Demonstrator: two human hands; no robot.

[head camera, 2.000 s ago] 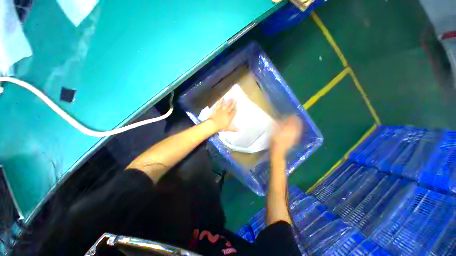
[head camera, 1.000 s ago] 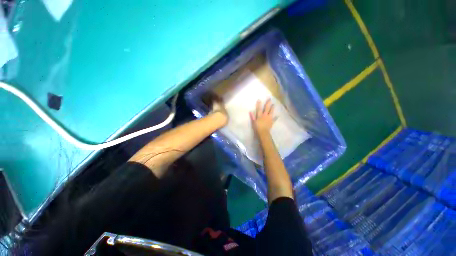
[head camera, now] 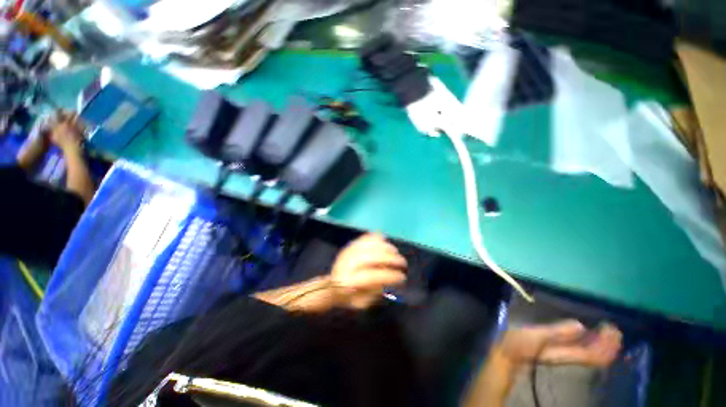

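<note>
Several dark grey units (head camera: 280, 143) stand in a row on the green bench (head camera: 398, 195), left of centre, with black cords hanging over its front edge. My left hand (head camera: 370, 270) is raised just in front of the bench edge, fingers curled and blurred; whether it holds anything is unclear. My right hand (head camera: 561, 343) is at the lower right, palm up, fingers extended, with nothing seen in it. A thin dark line hangs by its wrist. Below it is a pale surface between blue edges (head camera: 642, 374), partly hidden.
A film-lined blue basket (head camera: 142, 314) is at the left. A person's hands (head camera: 60, 139) are near a blue box (head camera: 119, 115). A white power strip (head camera: 434, 107) with black adapters (head camera: 398, 71) and its white cord lie on the bench, near thin white sheets (head camera: 589, 127) and a small black square (head camera: 490, 206).
The view has swung left to the bench. Both my hands have left the white sheet in the basket and are raised. The grey units and left basket have come into view.
</note>
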